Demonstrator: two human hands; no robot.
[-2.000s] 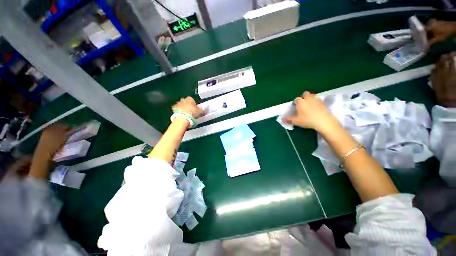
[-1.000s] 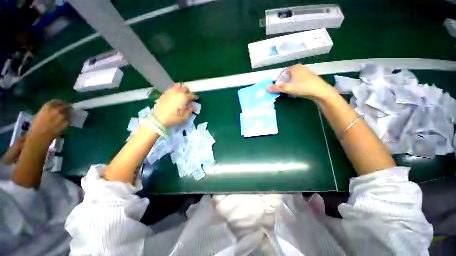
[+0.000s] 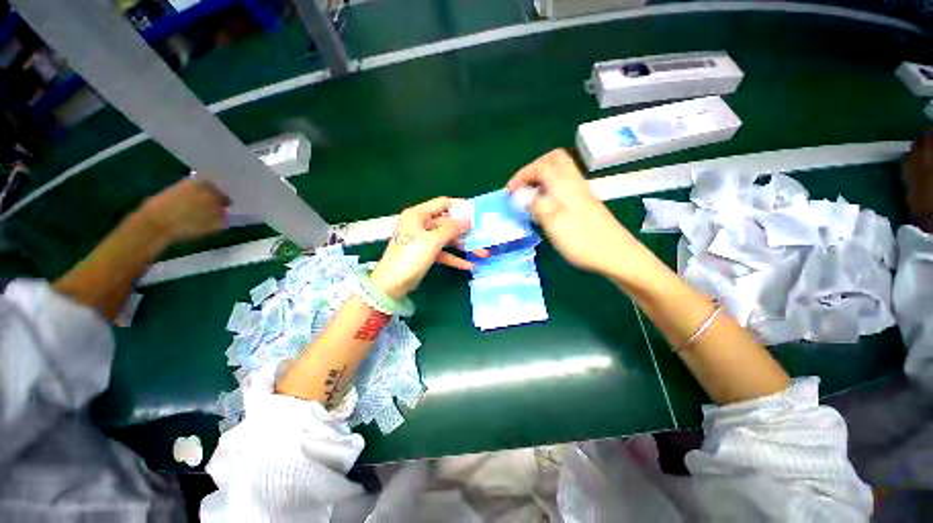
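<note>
A blue printed card is held between my two hands, above a stack of pale blue cards on the green bench. My left hand grips its left side, with a small white piece at the fingertips. My right hand holds its upper right corner, with something whitish, blurred, at the fingers. Small folded leaflets lie in a loose heap at the left, partly under my left forearm. Larger white folded papers lie in a heap at the right.
Two long white boxes sit on the green conveyor beyond a pale rail. A slanting grey post stands at the left. Another person's blurred arm is at the left, and a person's sleeve at the right edge. A white round item lies near the bench edge.
My left hand has moved from the leaflet heap to the blue card. My right hand has lifted the card off the stack. The two boxes appear further right in the view.
</note>
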